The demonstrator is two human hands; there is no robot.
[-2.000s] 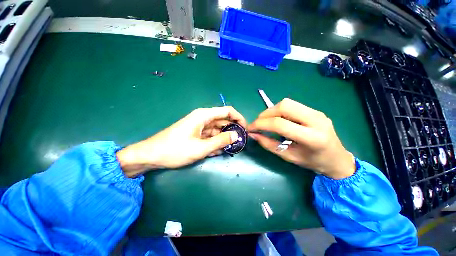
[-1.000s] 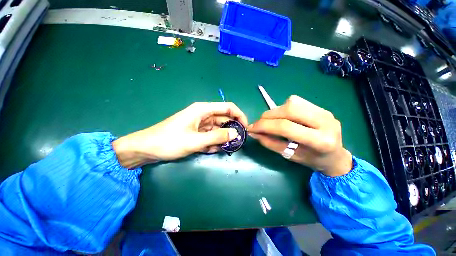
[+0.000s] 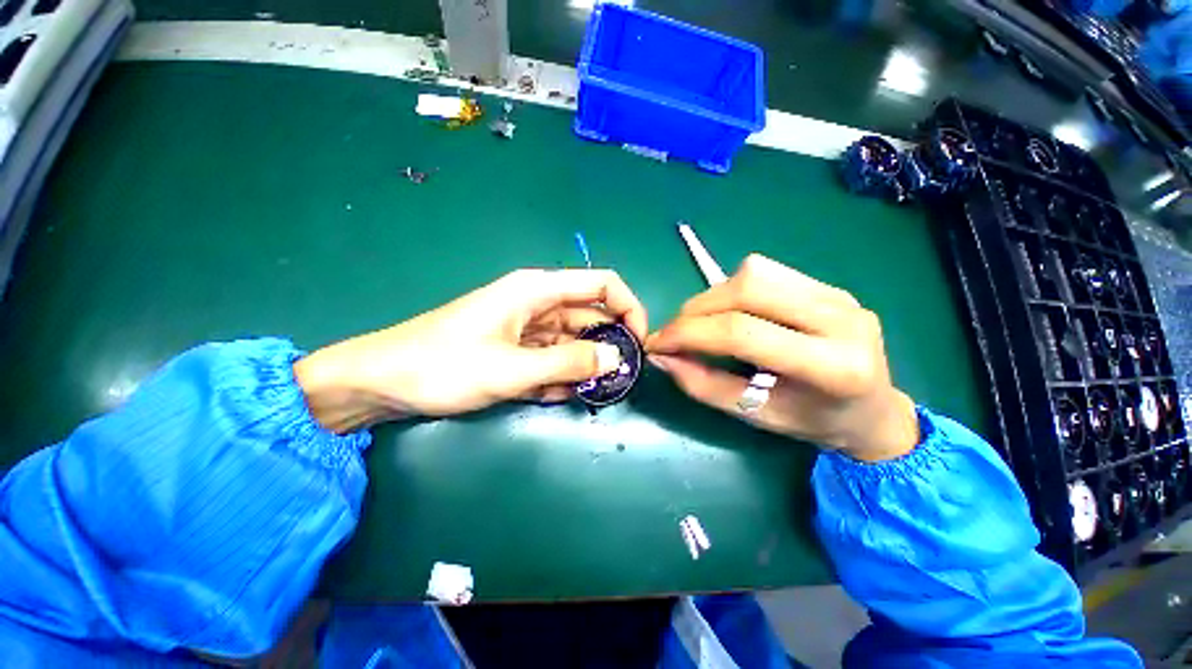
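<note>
My left hand (image 3: 477, 346) grips a round black watch case (image 3: 612, 366), with the thumb over its face and the fingers behind. Small white parts show on the face. My right hand (image 3: 784, 346) has its thumb and index fingertips pinched together at the right edge of the case; whether something small is between them cannot be told. A white patch (image 3: 756, 392) shows at the right hand's lower fingers. An off-white stick (image 3: 699, 251) lies on the green mat, its lower end hidden by the right hand.
A blue bin (image 3: 669, 89) stands at the far edge beside a metal post (image 3: 476, 42). A black gridded tray (image 3: 1013, 327) is at the right, with shiny round units (image 3: 876, 163) by it. White strips (image 3: 694, 536) and a white scrap (image 3: 451, 583) lie near the front edge.
Both hands keep nearly the same place and grip at the case. The case has tilted slightly. The view has shifted a little over the last two seconds.
</note>
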